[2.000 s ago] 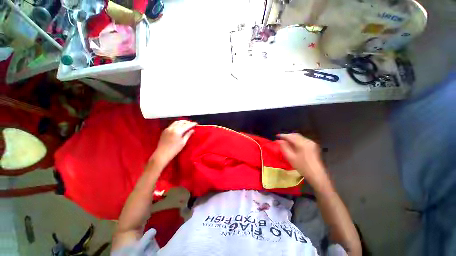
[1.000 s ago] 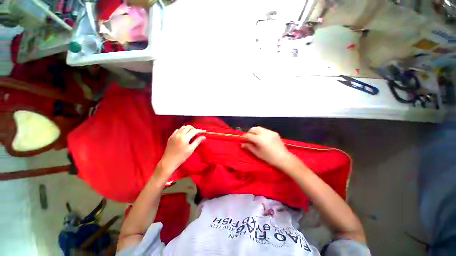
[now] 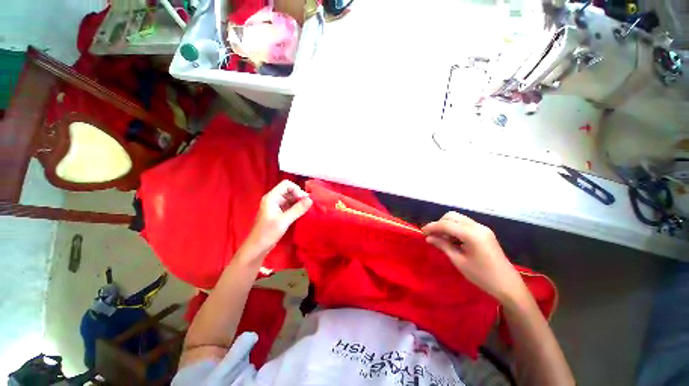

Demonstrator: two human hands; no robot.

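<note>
A bright red garment [image 3: 393,264] lies over my lap below the table's front edge, with more red cloth hanging at the left. Yellow piping [image 3: 378,217] runs along its upper edge between my hands. My left hand [image 3: 283,209] pinches the cloth near the left end of the piping. My right hand [image 3: 464,245] pinches the edge at the right end of that stretch. The cream-white sewing machine [image 3: 604,71] stands on the table to the upper right, away from the cloth.
The white table [image 3: 370,143] is in front. Dark snips [image 3: 586,185] and black-handled scissors [image 3: 651,197] lie by the machine. A white tray [image 3: 234,77] holds pink and red scraps at upper left. A wooden chair with a cream heart-shaped panel [image 3: 92,153] stands left. Blue cloth shows at the lower right rim.
The view has shifted and tilted. My hands, first wide apart, came closer and are now somewhat apart again along the piping. The yellow patch at the right is out of sight.
</note>
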